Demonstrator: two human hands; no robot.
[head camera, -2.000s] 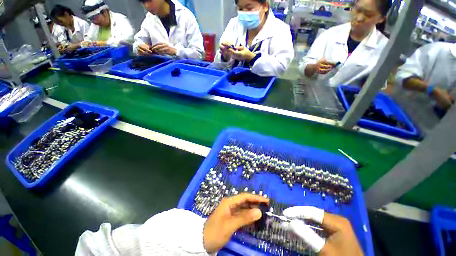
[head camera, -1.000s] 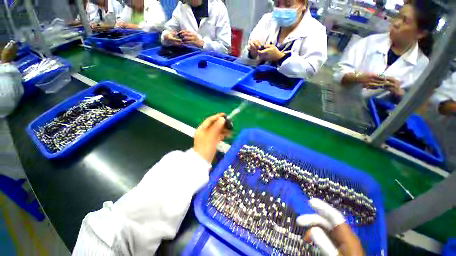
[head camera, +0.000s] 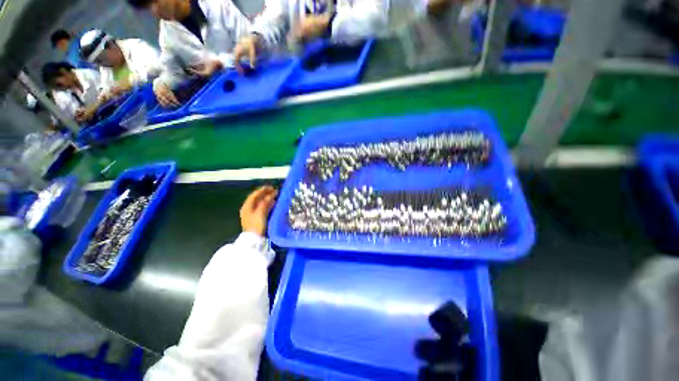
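A blue parts tray (head camera: 428, 178) holds two bands of slim silver and dark rods (head camera: 402, 216). My left hand (head camera: 258, 210) is at the tray's left edge, its fingers partly hidden by the rim; whether it holds anything is not visible. A lower blue tray (head camera: 350, 298) lies in front, partly under the upper one, with several black housings (head camera: 449, 335) at its right side. My right hand is not in view; only a blurred white sleeve shows at the lower right.
A green belt (head camera: 223, 146) with pale edging runs behind the tray. A smaller blue tray of rods (head camera: 118, 227) stands at left. A slanting grey post (head camera: 569, 82) rises behind right. Another blue tray (head camera: 659, 167) is at far right. Workers in white coats sit across the belt.
My left hand has come down from above the belt to the tray's left edge. My right hand has left the picture. The view has shifted, showing the lower tray and its black housings.
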